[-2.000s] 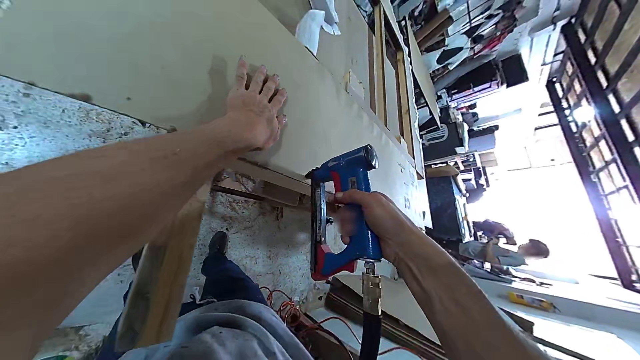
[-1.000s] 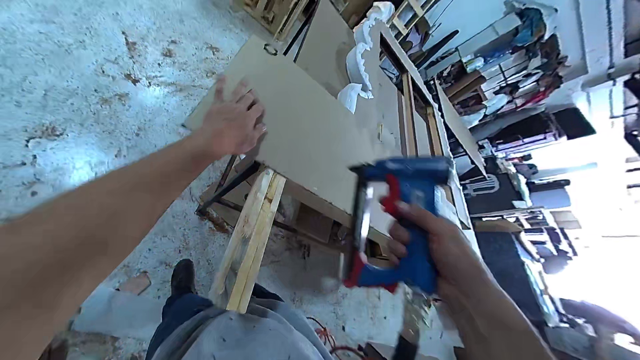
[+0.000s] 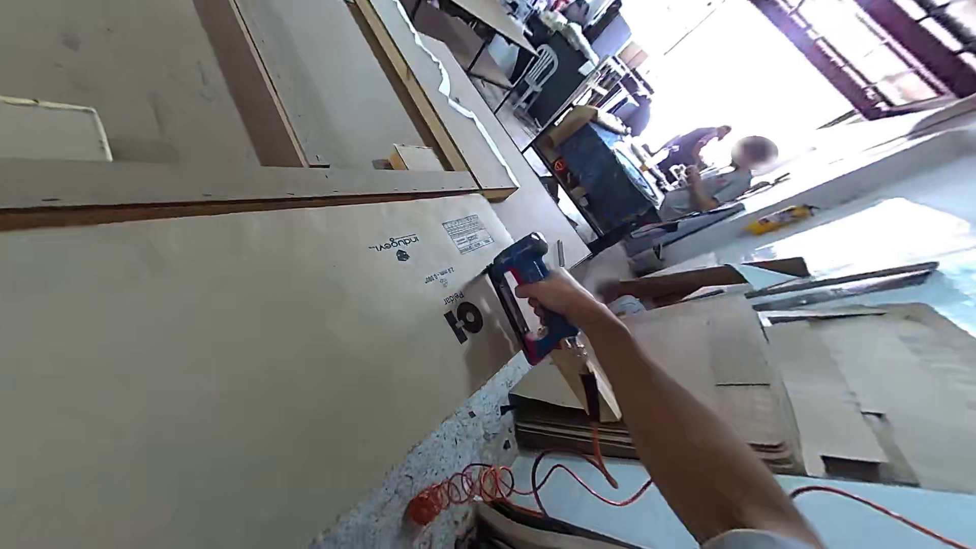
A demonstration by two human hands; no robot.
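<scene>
My right hand (image 3: pixel 560 296) is closed around the handle of a blue and red pneumatic stapler (image 3: pixel 526 293). The tool's nose is at the right edge of a large tan cardboard sheet (image 3: pixel 305 366) that bears printing; whether it touches cannot be told. An air hose fitting (image 3: pixel 573 347) joins the handle's base. Beyond the sheet lies a wooden frame (image 3: pixel 412 180) with crossbars and a wavy white strip (image 3: pixel 450 95) along one side. My left hand is out of view.
Below the stapler are a coiled orange air hose (image 3: pixel 480 484) and stacked cardboard (image 3: pixel 717 358). A white plastic chair (image 3: pixel 537 76) and a blue-covered bench (image 3: pixel 606 179) stand farther back. Two people (image 3: pixel 713 183) are near the bright window side.
The view has swung strongly toward the frame and the sheet's right end. My left hand, earlier flat on the board, has left the view. The stapler, earlier held up, is now at the sheet's edge.
</scene>
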